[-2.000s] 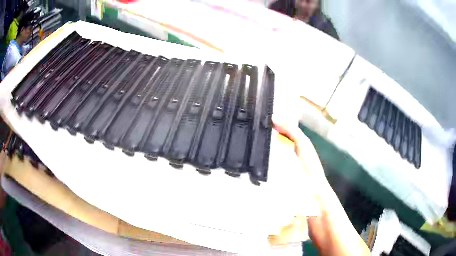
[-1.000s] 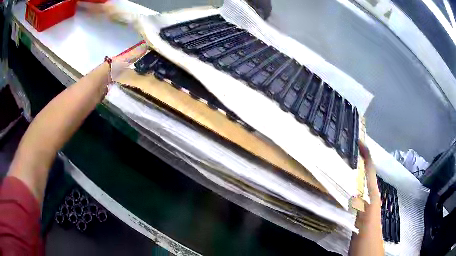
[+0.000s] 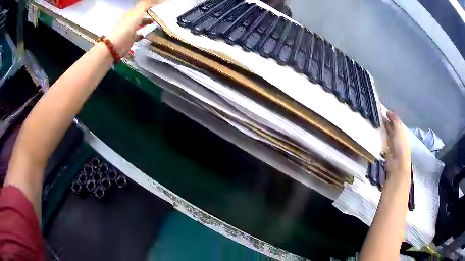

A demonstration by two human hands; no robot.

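Observation:
A row of black bars (image 3: 285, 43) lies side by side on a white layer sheet (image 3: 326, 104) at the top of the sheet stack (image 3: 255, 109). Brown sheets (image 3: 285, 102) show at the stack's edge between white layers. My left hand (image 3: 130, 33) is at the stack's upper left corner, fingers on its edge. My right hand (image 3: 397, 140) is at the right end of the stack, fingers against the top sheet's edge. Whether either hand grips the sheet firmly is hard to tell.
The dark green conveyor belt (image 3: 204, 153) with its scuffed pale metal edge (image 3: 188, 211) lies below the stack. Small dark rings (image 3: 99, 177) sit grouped on a dark mat (image 3: 102, 219) at lower left. A red bin (image 3: 62, 2) is at upper left. More black bars (image 3: 376, 173) lie at right.
The raised top sheet with bars has come down onto the stack, hiding the bars beneath it. The stack appears higher in view. My left hand has moved up and right, to the corner.

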